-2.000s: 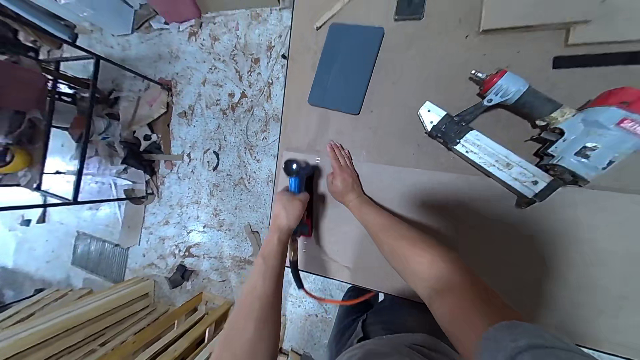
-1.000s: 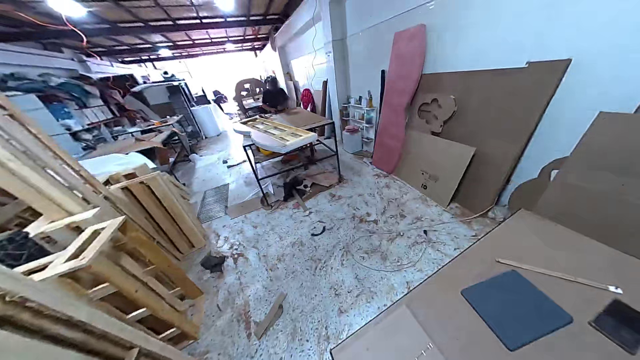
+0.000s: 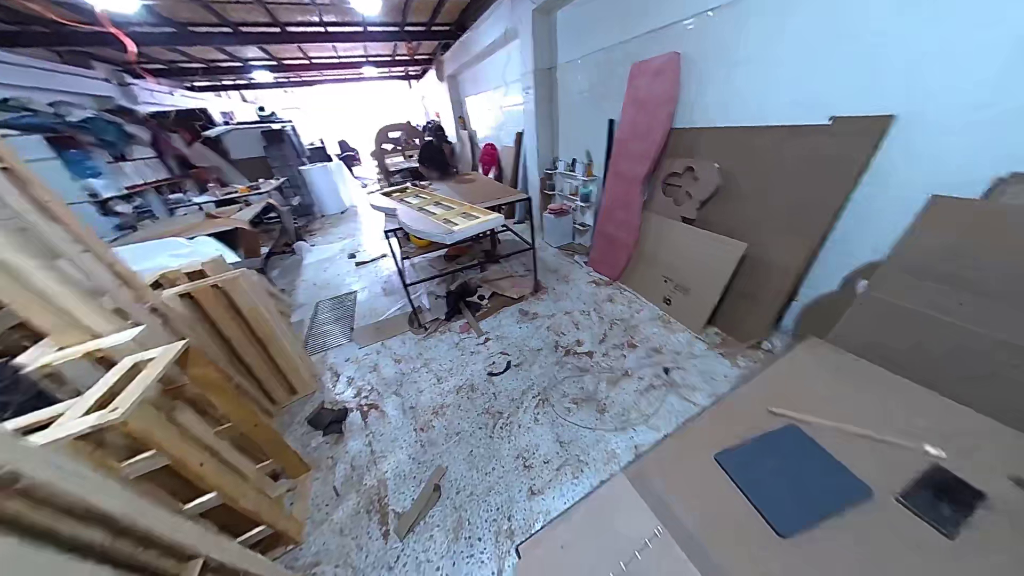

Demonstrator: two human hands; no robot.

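Observation:
Neither my left hand nor my right hand shows in the view now. At the lower right lies a tabletop covered with brown board (image 3: 720,448). On it rests a dark blue-grey flat rectangular pad (image 3: 792,480), with a thin wooden stick (image 3: 848,430) beyond it and a small black square object (image 3: 942,500) to its right. A lighter panel (image 3: 616,528) at the near edge bears a short row of staples or similar small marks.
Wooden frames (image 3: 216,432) stand stacked at the left. A metal-legged table (image 3: 480,192) holds a yellowish wooden frame, with a person (image 3: 436,152) behind it. Boards (image 3: 768,216) and a pink panel (image 3: 636,160) lean on the right wall. Scraps (image 3: 420,502) litter the floor.
The view has swung up from the tabletop to the room. Two seconds ago my left hand held a blue-and-black air tool and my right hand lay flat on the board; both have left view.

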